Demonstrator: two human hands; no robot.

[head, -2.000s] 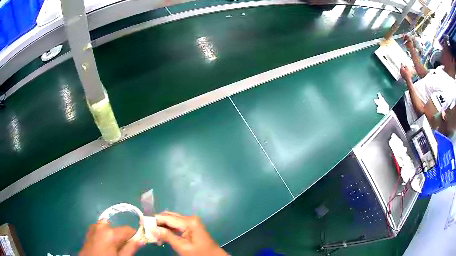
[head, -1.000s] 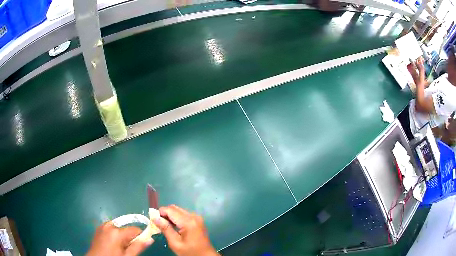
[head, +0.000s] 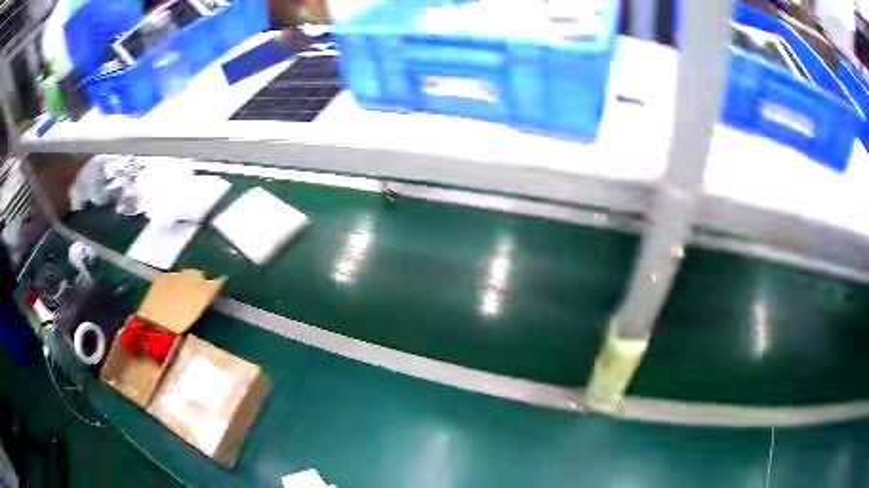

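Neither of my hands is in the picture. The nearest things in front of me are on the green bench point(head: 381, 410). An open brown carton point(head: 214, 405) stands there at the lower left, with a bright red bundle point(head: 148, 340) in its open part. A white scrap point(head: 307, 478) is cut off by the bottom edge. The blade and the ring seen earlier in my hands are not visible in hand now. The picture is blurred.
A pale ring point(head: 90, 343) lies left of the carton. White flat pieces point(head: 260, 225) and crumpled white wrapping lie behind. A post point(head: 657, 257) rises at the right. Blue crates point(head: 476, 71) and a dark gridded panel point(head: 291, 89) sit on the upper shelf.
The view has swung to the left and up. My hands, the blade, the ring they held, the metal cart and the other person have left the picture. The carton and upper shelf now show.
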